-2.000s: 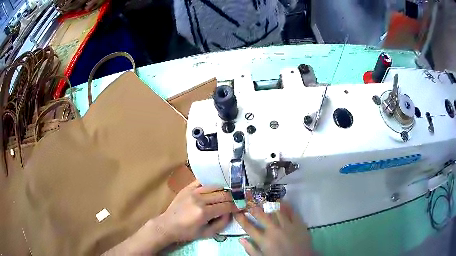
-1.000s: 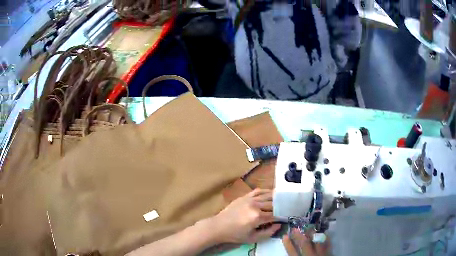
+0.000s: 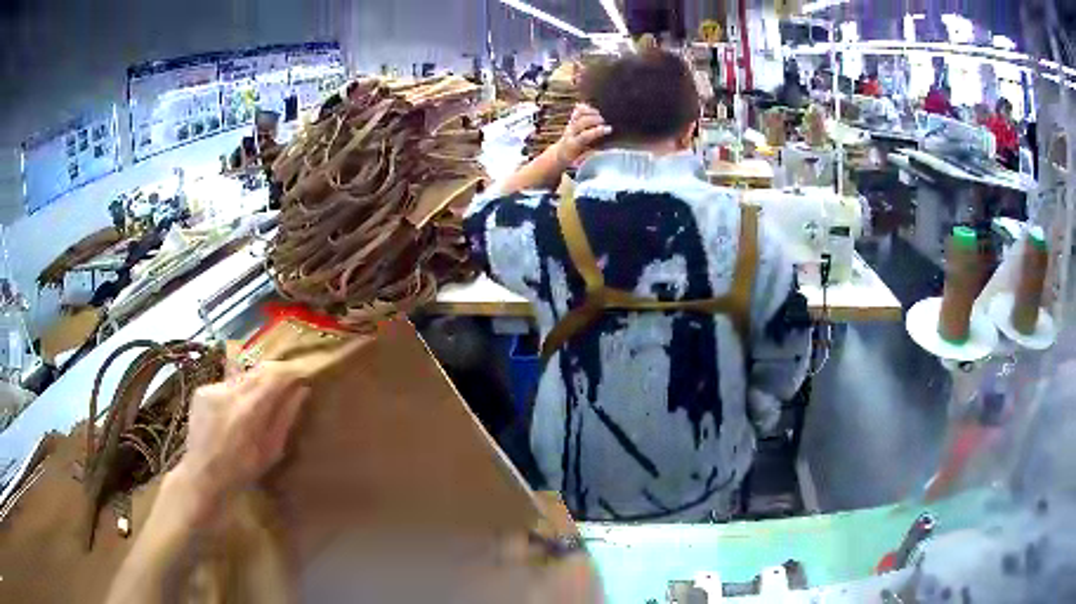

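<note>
My left hand [image 3: 242, 431] grips the upper edge of a large brown bag panel [image 3: 378, 460] and holds it raised above the table at the left. The panel has a pale edge along its right side. Its lower part is blurred and cut off by the bottom edge. My right hand is not in view. Only the top parts of the white sewing machine [image 3: 737, 584] show at the bottom edge.
A stack of panels with brown loop handles [image 3: 148, 401] lies at the left. A tall pile of brown strapped pieces [image 3: 372, 201] stands beyond, by a red edge. A person [image 3: 661, 319] sits ahead, back turned. Thread cones [image 3: 962, 283] stand at the right. The green-white table edge [image 3: 708, 537] crosses below.
The view has tilted up and shows the factory floor. My left hand has left the needle area and now holds the panel up at the left. My right hand has gone out of view.
</note>
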